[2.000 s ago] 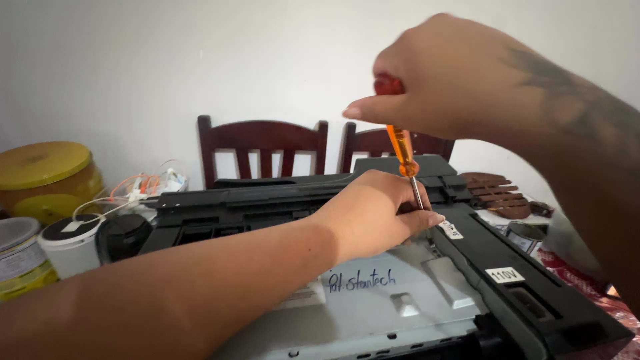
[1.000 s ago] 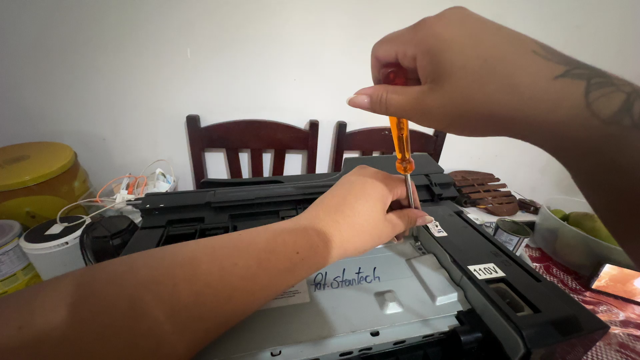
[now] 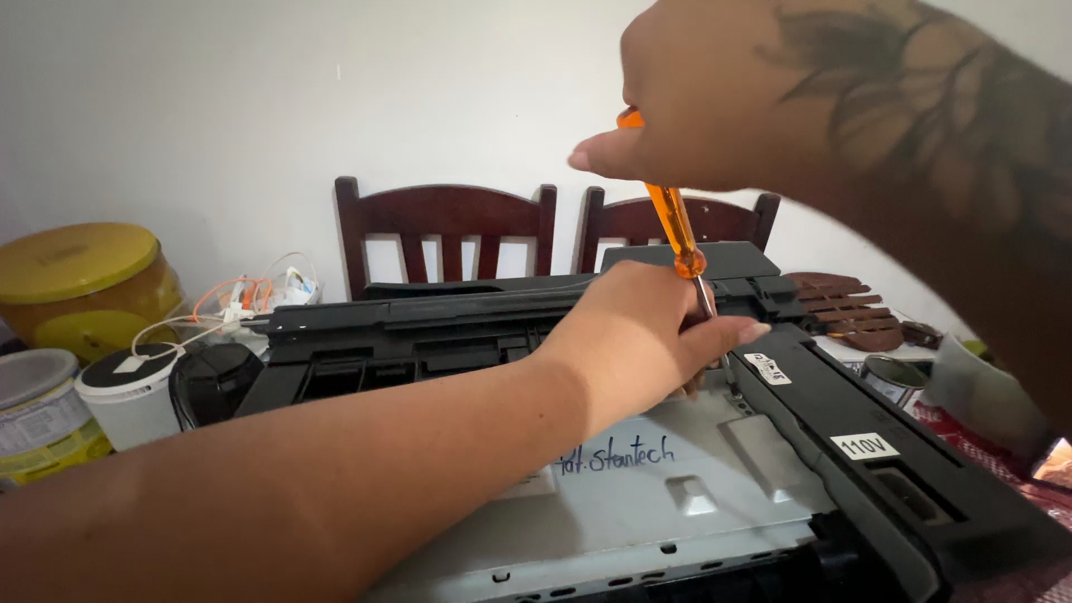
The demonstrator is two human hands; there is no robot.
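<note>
My right hand [image 3: 712,100] grips the orange handle of a screwdriver [image 3: 672,222] from above. The screwdriver leans slightly, its metal shaft running down to the right. My left hand [image 3: 649,327] has its thumb and fingers around the shaft, low down. The tip of the shaft is near the upper right corner of a grey metal plate [image 3: 620,511], beside small holes. This plate bears handwriting and lies in the black plastic housing [image 3: 837,402] of what looks like a printer. A power inlet [image 3: 913,494] is set into the housing's right part, below a white voltage label.
Two dark wooden chairs [image 3: 452,201] stand behind the housing. At the left are a yellow-lidded tub [image 3: 75,260], a white container with a black top [image 3: 130,394] and cables [image 3: 243,301]. A brown slatted trivet [image 3: 846,310], a tin [image 3: 894,378] and a pale bowl [image 3: 976,398] are at the right.
My right hand has turned on the screwdriver, its red end now hidden by the hand. My left hand remains around the shaft.
</note>
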